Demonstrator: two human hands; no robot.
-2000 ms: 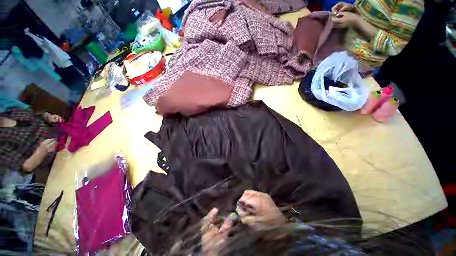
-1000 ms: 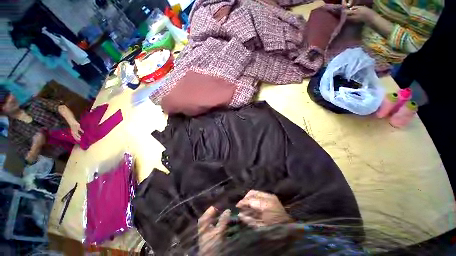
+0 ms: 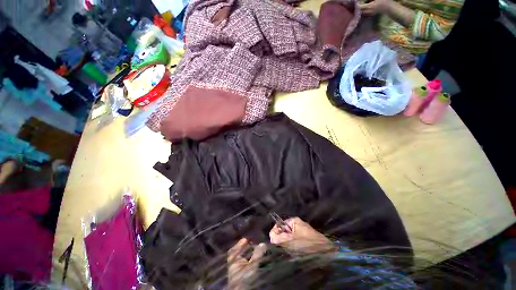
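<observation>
A large blackish-brown garment (image 3: 266, 164) lies spread and gathered in front of me. My right hand (image 3: 300, 235) is over its lower part, shut on small metallic snips (image 3: 278, 220) whose tips point up and left. My left hand (image 3: 244, 263) is just left of it at the bottom, with dark cloth between thumb and fingers; blurred hair strands partly cover both hands. No needle can be made out.
Tweed coats (image 3: 237, 62) lie behind the garment. A white plastic bag (image 3: 376, 79) and pink cones (image 3: 434, 106) are right. A red tub (image 3: 148, 85) is far left; a packed magenta garment (image 3: 113, 246) and dark scissors (image 3: 67, 260) are near left. A person's arm (image 3: 396, 11) shows top right.
The view has shifted. The snips now stick out from my right fingertips. The magenta cloth at the left has left the table, and the person there is mostly out of view.
</observation>
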